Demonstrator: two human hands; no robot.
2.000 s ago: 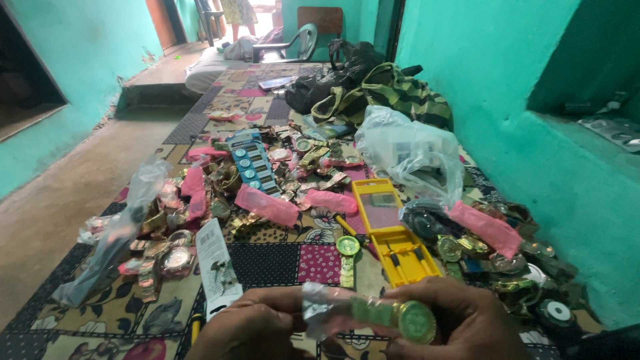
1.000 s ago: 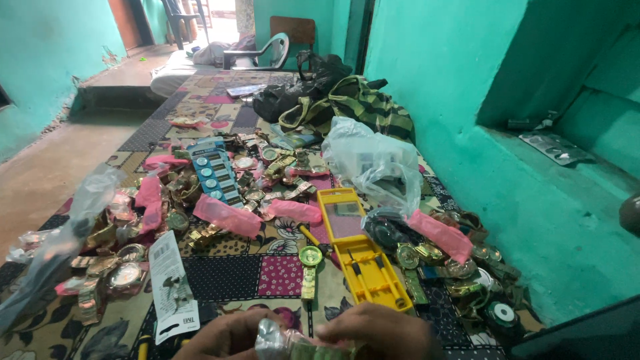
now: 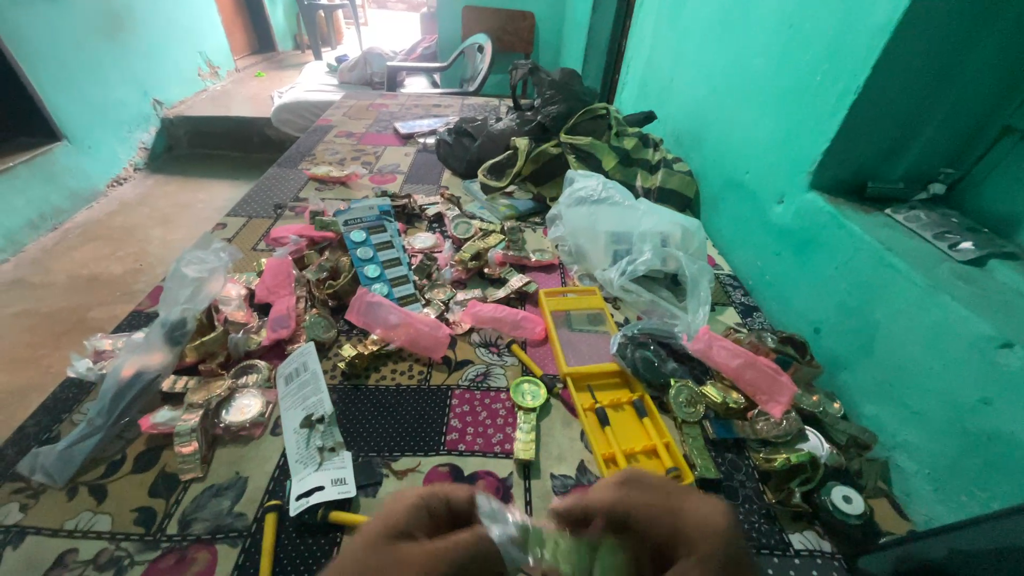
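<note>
At the bottom middle, my left hand (image 3: 428,528) and my right hand (image 3: 652,520) hold a gold-coloured wristwatch (image 3: 572,552) partly in clear plastic wrap (image 3: 500,528); both hands are blurred and cut off by the frame's edge. Just beyond them another gold-coloured watch with a greenish dial (image 3: 528,394) lies on the patterned cloth. Right of it sits an open yellow plastic case (image 3: 576,332) with small screwdrivers (image 3: 608,432). A yellow-handled screwdriver (image 3: 526,358) lies left of the case. Farther left are a white blister card (image 3: 300,400) and a blue card of button cells (image 3: 376,256).
Piles of metal-band watches (image 3: 480,244) and pink wrapped packets (image 3: 398,322) cover the middle and left. Clear plastic bags (image 3: 632,240), black bags (image 3: 552,104) and a striped cloth bag (image 3: 632,152) lie behind. More watches (image 3: 776,424) line the right edge near the green wall (image 3: 744,160).
The watch and its clear wrap, held up between my hands two seconds ago, are now lower and partly hidden by my fingers. The view has shifted.
</note>
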